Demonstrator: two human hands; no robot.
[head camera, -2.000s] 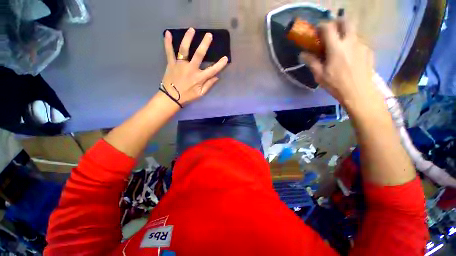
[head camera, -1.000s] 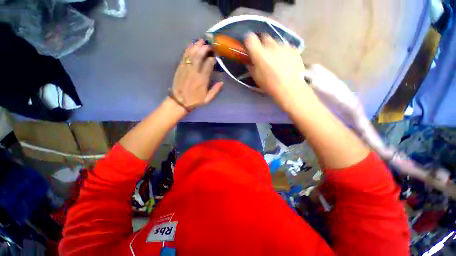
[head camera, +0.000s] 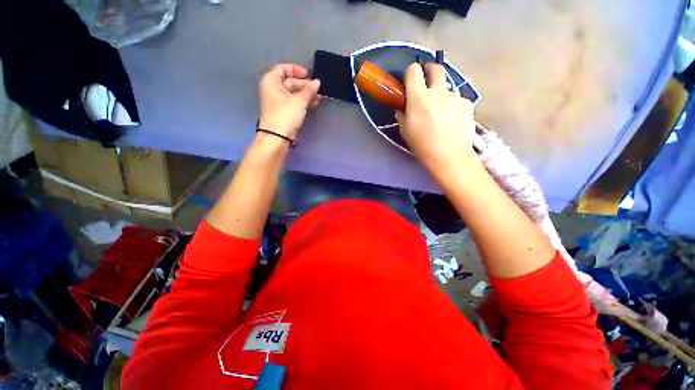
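A small black fabric piece (head camera: 333, 75) lies on the pale pressing table (head camera: 221, 84). Its right end is under or against the edge of the steam iron (head camera: 390, 55). My left hand (head camera: 285, 99) pinches the piece's left edge between thumb and fingers. My right hand (head camera: 434, 114) is closed around the iron's orange-brown wooden handle (head camera: 379, 84). The iron's pointed, white-edged soleplate covers part of the piece, so its right end is hidden.
Black pieces (head camera: 415, 6) lie at the far edge. A black fabric pile (head camera: 46, 68) and clear plastic bag (head camera: 133, 19) are at the left. The cloth-wrapped hose (head camera: 514, 179) runs down right from the iron. A brown worn slab (head camera: 636, 148) is at the right edge.
The iron has moved left from the right side to the fabric piece. My left hand has changed from spread flat on the piece to pinching its left edge.
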